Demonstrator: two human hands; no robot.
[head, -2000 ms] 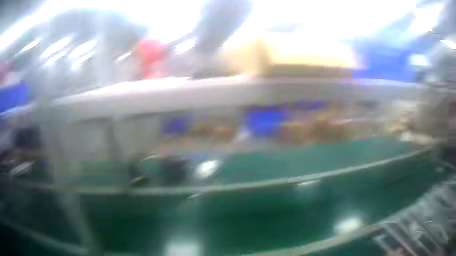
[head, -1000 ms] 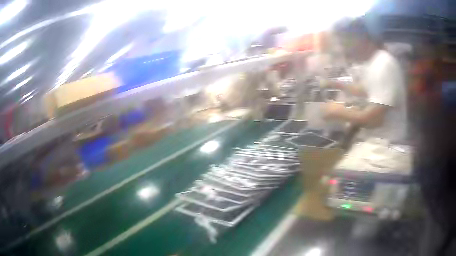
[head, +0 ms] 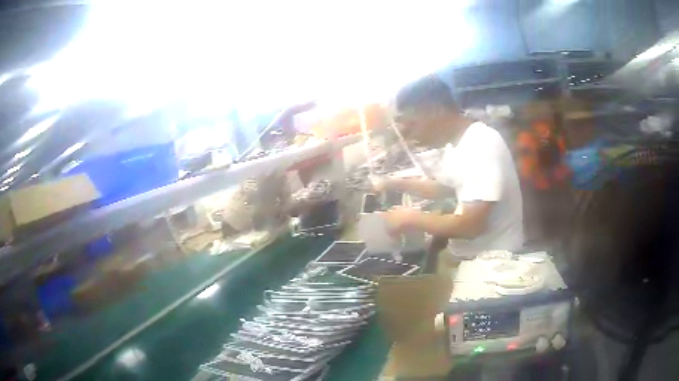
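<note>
Neither of my hands is in the picture. A long overlapping row of dark panels with thin white frames (head: 301,316) lies on the green belt (head: 167,316) in front of me, with white cords on top. One panel (head: 380,269) lies turned at the far end of the row. To the right stands a light bench meter (head: 510,327) with a dark display, red and green lights and knobs. Pale pieces (head: 506,274) lie on its top. A brown cardboard divider (head: 415,320) stands between the row and the meter.
A co-worker in a white T-shirt (head: 488,186) stands beyond the meter, hands at a pale sheet or panel. A long shelf (head: 149,199) on the left holds a blue bin (head: 126,173) and a tan carton (head: 53,199). A dark round shape, possibly a fan, is at right.
The view has swung right, away from the shelf and bare belt. The panel row, meter and co-worker have shifted left in the picture and look sharper and nearer.
</note>
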